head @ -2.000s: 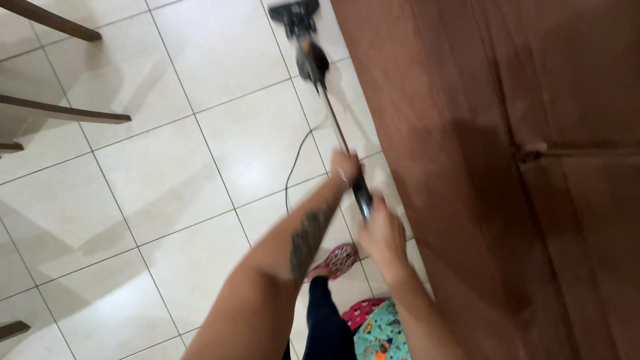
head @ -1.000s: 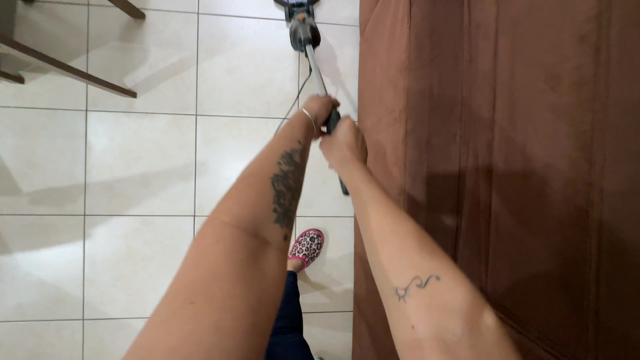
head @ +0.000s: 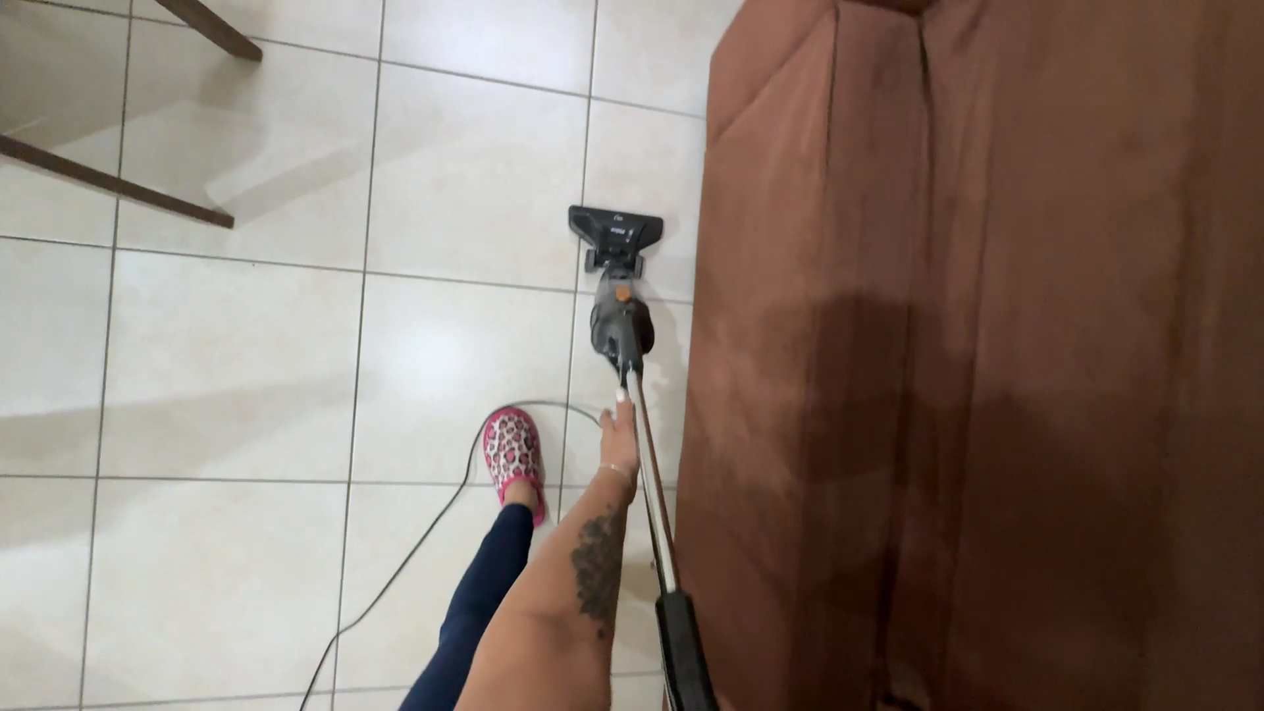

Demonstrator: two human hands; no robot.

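A black and grey upright stick vacuum cleaner [head: 622, 321] has its floor head [head: 616, 229] on the tiles, beside the brown sofa. Its metal tube runs down the view to a black handle [head: 683, 647] at the bottom edge. My left hand [head: 619, 434] is at the left side of the tube, just below the motor body, with fingers stretched toward it and the power cord; whether it touches either is unclear. My right hand is hidden below the frame, apart from perhaps a sliver of skin beside the handle.
The brown fabric sofa [head: 770, 395] fills the right side. Dark wooden furniture legs [head: 128, 186] reach in at the upper left. A thin cord [head: 420, 543] curves over the floor around my slippered foot [head: 513, 449].
My left hand has left the handle area and moved down the tube to near the motor body. The vacuum's floor head is now nearer to me. My right hand has dropped out of view.
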